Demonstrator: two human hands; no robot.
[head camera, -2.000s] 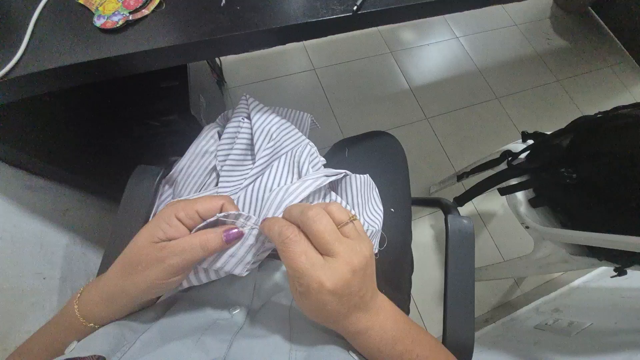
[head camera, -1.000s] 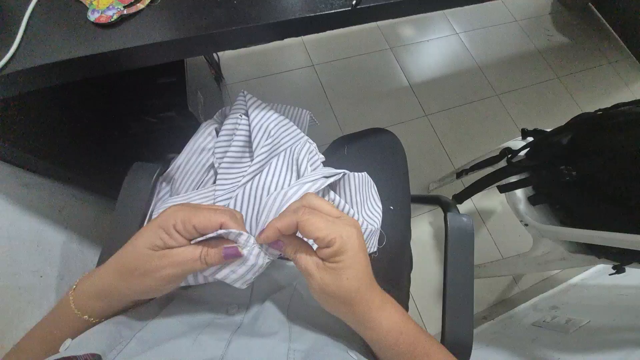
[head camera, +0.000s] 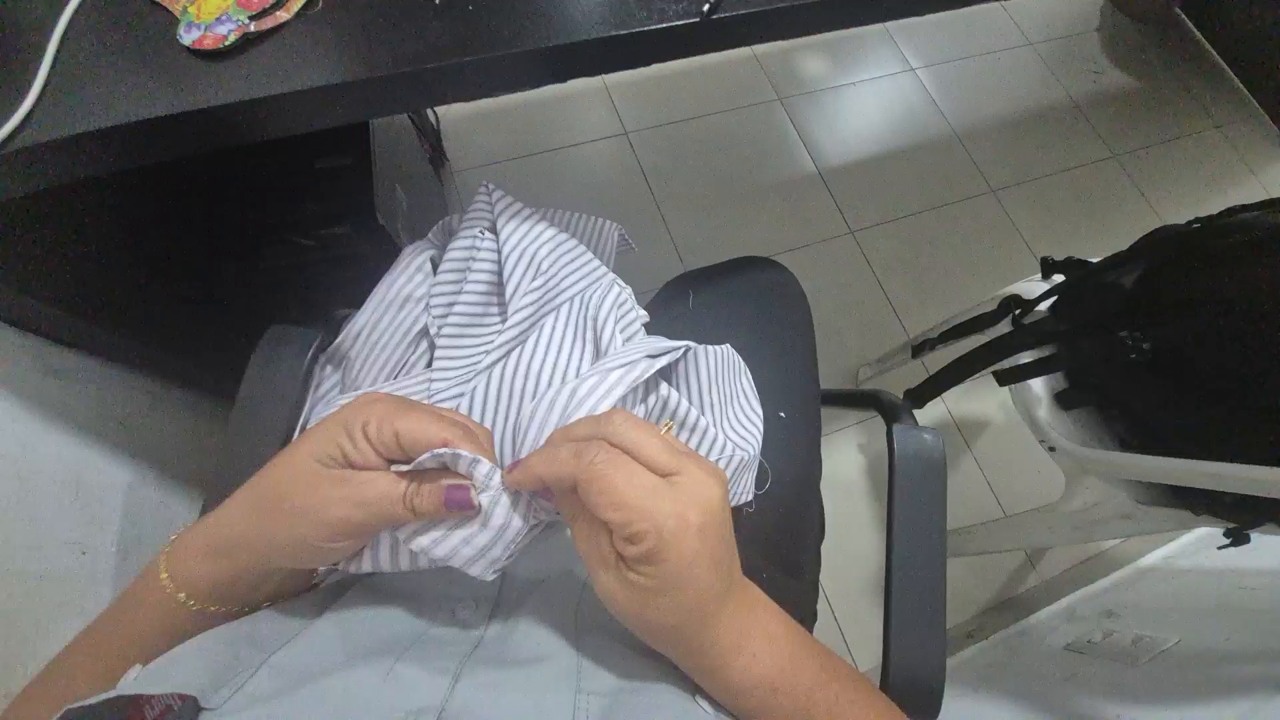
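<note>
A white fabric with dark stripes (head camera: 530, 330) lies bunched over my lap and the black chair seat, with loose threads at its right edge. My left hand (head camera: 375, 485) pinches a folded edge of it between thumb and fingers. Close beside, my right hand (head camera: 640, 510) has its fingertips together at the same edge, touching the cloth near the left thumb. Whether a needle or thread is between the right fingertips cannot be told. A gold-coloured ring is on my right hand, and a bracelet is on my left wrist.
A dark desk (head camera: 330, 70) crosses the top, bearing a colourful flat item (head camera: 225, 20) and a white cable (head camera: 45, 75). The chair's armrest (head camera: 915, 560) stands right of my right hand. Farther right, a black backpack (head camera: 1180, 340) rests on a white plastic chair (head camera: 1040, 450).
My right hand's fingers have shifted on the cloth edge, staying close to my left hand. The left hand keeps its pinch, and the bunched fabric lies much as before.
</note>
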